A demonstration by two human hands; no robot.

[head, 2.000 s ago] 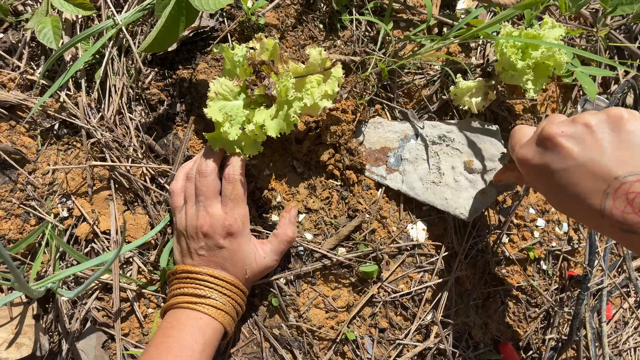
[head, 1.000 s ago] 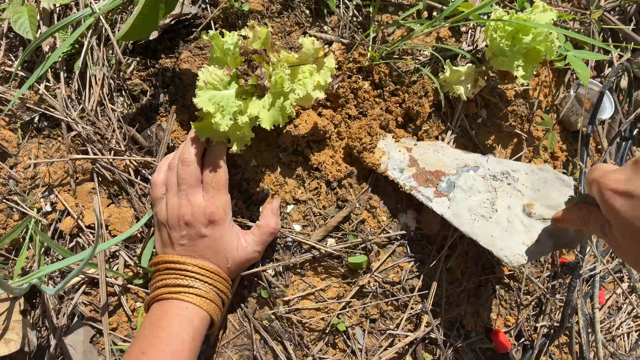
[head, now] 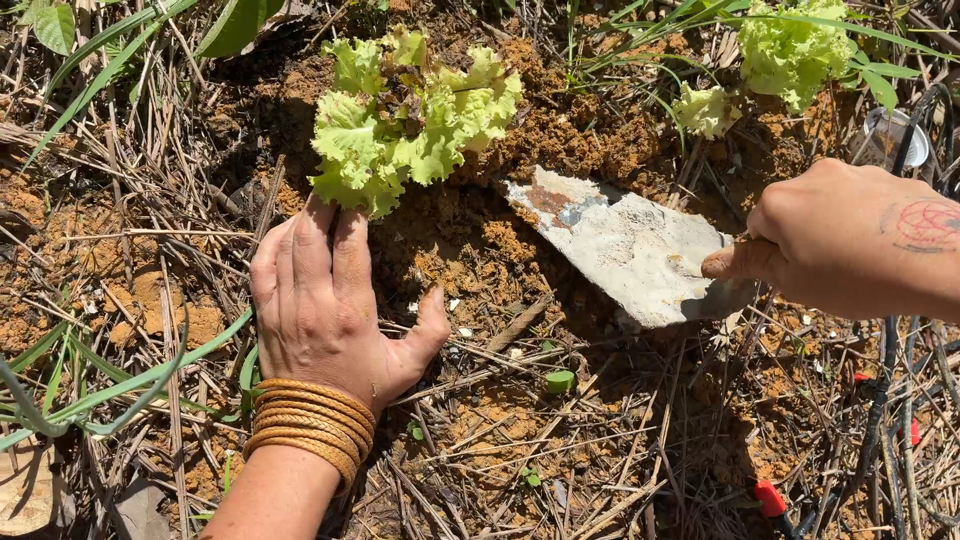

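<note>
A leafy light-green lettuce plant (head: 420, 124) stands in orange-brown soil at upper centre. My left hand (head: 330, 307), with a braided tan bracelet on its wrist, lies palm down below it, fingertips at the lower leaves and thumb spread. At the right, my right hand (head: 795, 240) grips a trowel whose handle is mostly hidden in the fist. The trowel's flat blade (head: 630, 247), crusted pale grey with a rusty patch, points left, its tip at the loose soil (head: 510, 202) just right of and below the lettuce.
Another lettuce (head: 795, 52) grows at the upper right, near a clear plastic cup (head: 892, 139). Black tubing (head: 877, 420) with red-tipped fittings (head: 769, 499) runs down the right side. Long green leaves (head: 142, 382) reach in from the left over dry straw (head: 487, 450).
The trowel first drew back to the right and down, then came left again to the soil near the lettuce. My left hand stays below the plant.
</note>
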